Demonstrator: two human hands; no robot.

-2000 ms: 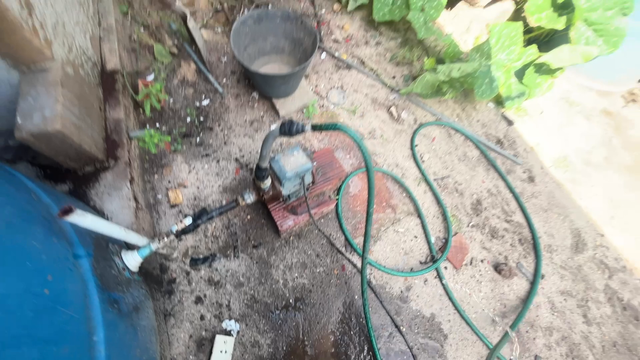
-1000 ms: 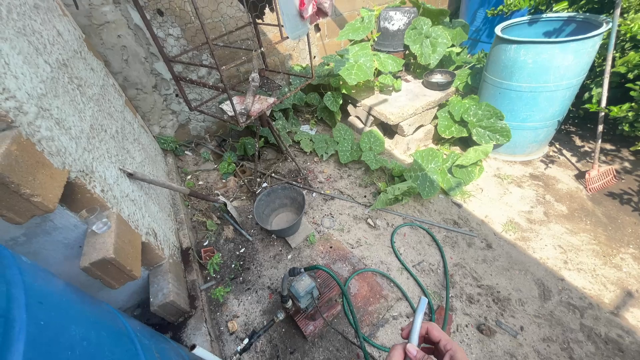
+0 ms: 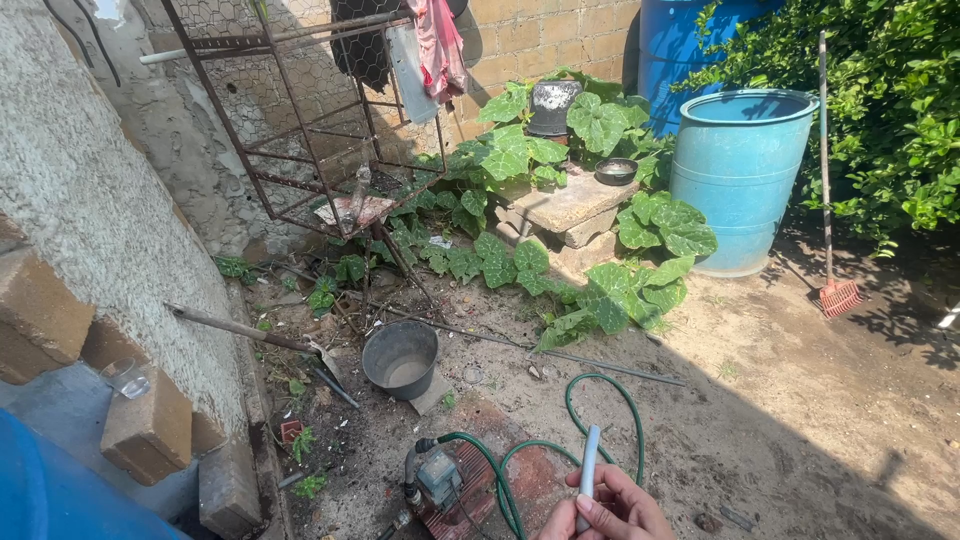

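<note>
At the bottom edge, my right hand (image 3: 626,508) pinches a short grey plastic tube (image 3: 589,472) between thumb and fingers. My left hand (image 3: 559,520) holds the tube's lower end from the left; most of this hand is cut off by the frame. Beyond and to the left of them, a small electric water pump (image 3: 439,480) sits on a reddish ribbed slab (image 3: 474,466). A green garden hose (image 3: 636,420) runs from the pump's elbow fitting and loops on the sand behind my hands. A black bucket (image 3: 401,360) stands farther back on the soil.
A blue tank (image 3: 60,487) and concrete blocks (image 3: 146,427) flank the left side. A shovel (image 3: 240,328) leans by the wall, near a rusty metal frame (image 3: 300,142). Broad-leaved plants surround a stone bench (image 3: 566,199). At right stand a turquoise barrel (image 3: 742,180) and a rake (image 3: 838,296).
The view has swung up from the pump toward the yard. My hands, out of sight two seconds ago, now show with the grey tube, which was in hand one second ago too.
</note>
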